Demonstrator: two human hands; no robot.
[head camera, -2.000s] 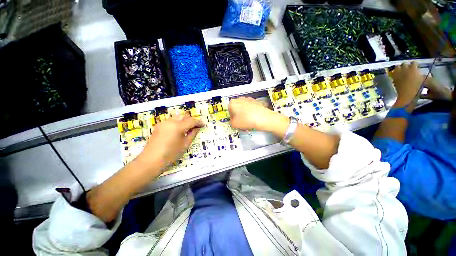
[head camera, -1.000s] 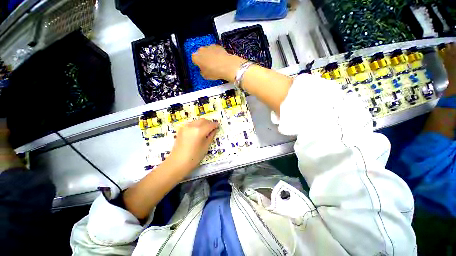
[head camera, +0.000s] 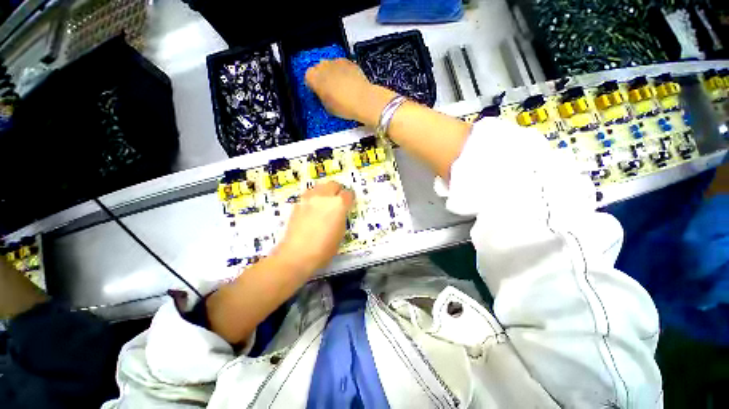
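A cream circuit board panel (head camera: 376, 192) with yellow blocks along its far edge lies on the pale metal rail (head camera: 436, 240). My left hand (head camera: 318, 220) is over the middle of the panel, fingers bent down; whether it holds a part is hidden. My right hand (head camera: 340, 86) is in the middle small bin of blue components (head camera: 314, 120), fingertips down among the pieces; what it grips cannot be seen. A shiny band is on my right wrist.
Bins of silvery-dark (head camera: 254, 100) and dark components (head camera: 400, 68) flank the blue one. Large black bin (head camera: 104, 120) at left, metal bars (head camera: 461, 73) and another panel (head camera: 615, 128) at right. A neighbour's arm (head camera: 20, 291) is at far left. A cord crosses the rail.
My right hand has moved from the panel's far edge to the blue bin and stays there. My left hand stays over the panel. A panel end now shows at far left.
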